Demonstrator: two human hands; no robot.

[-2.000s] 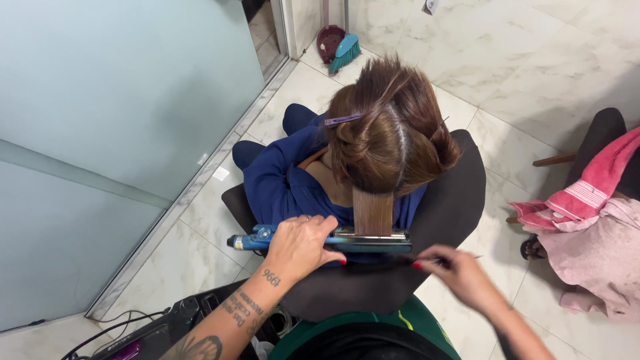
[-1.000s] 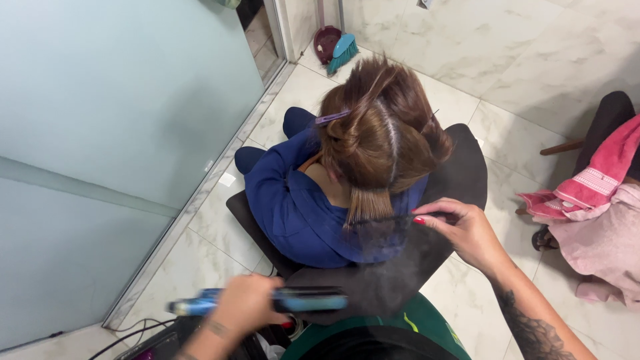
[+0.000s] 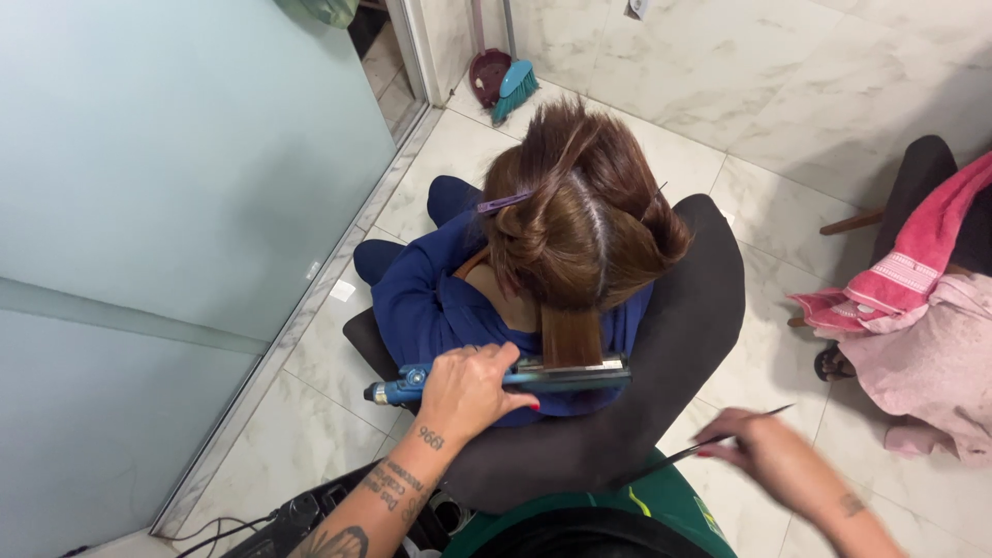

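My left hand (image 3: 469,387) is closed around a blue hair straightener (image 3: 570,378), whose plates lie across the lower end of a flat section of brown hair (image 3: 571,337). The hair belongs to a seated person in a blue top (image 3: 418,291), seen from behind and above. A purple hair clip (image 3: 504,202) holds hair up on the left of the head, and a thin dark pin shows on the right. My right hand (image 3: 763,453), lower right and apart from the hair, holds a dark comb (image 3: 674,457) with a thin pointed tail; its toothed end is blurred.
The dark chair (image 3: 701,271) curves around the person's back. A frosted glass door (image 3: 155,155) stands at left. A broom (image 3: 515,85) and dustpan (image 3: 488,76) are in the corner. Right, a red towel (image 3: 907,271) and pink cloth (image 3: 922,372) lie near another chair. Cables run at lower left.
The straightener has come back up from the lower left and is on the hair section again. My right hand has moved away from the hair, down and to the right, with the comb.
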